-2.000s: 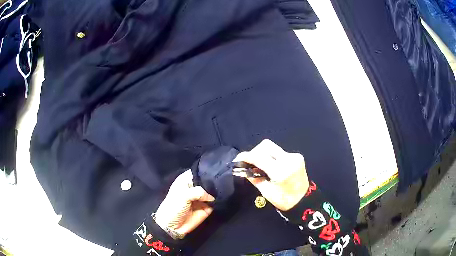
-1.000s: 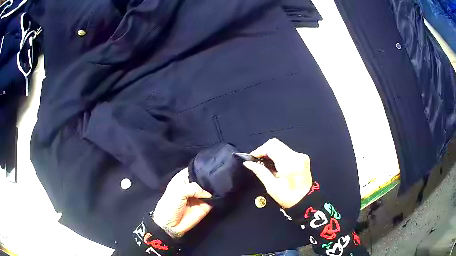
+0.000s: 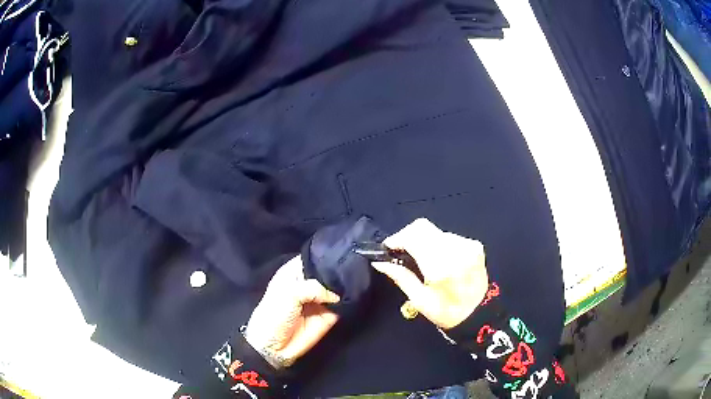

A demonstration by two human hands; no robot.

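A dark navy jacket (image 3: 436,156) lies spread over the table in front of me. My left hand (image 3: 294,316) pinches a shiny navy cloth piece (image 3: 339,261), a pocket or its lining, pulled up between the fingers. My right hand (image 3: 440,273) holds small thread snips (image 3: 373,251), their slim blades pointing left over the shiny cloth. The handles are mostly hidden in my fingers. A gold button (image 3: 409,310) shows just below my right hand. A pale button (image 3: 198,279) lies left of my left hand, and another gold button (image 3: 131,41) is at the upper left.
The white table (image 3: 538,117) has a yellow and green edge (image 3: 596,296) at lower right. Another navy garment (image 3: 596,101) with shiny lining lies at the right. Dark cloth with white cords (image 3: 44,62) is at the far left. Blue plastic (image 3: 690,23) shows at the top right.
The shiny cloth has bunched and changed shape between my hands. The snips have shifted slightly left and down since one second ago, with the blades now over the cloth.
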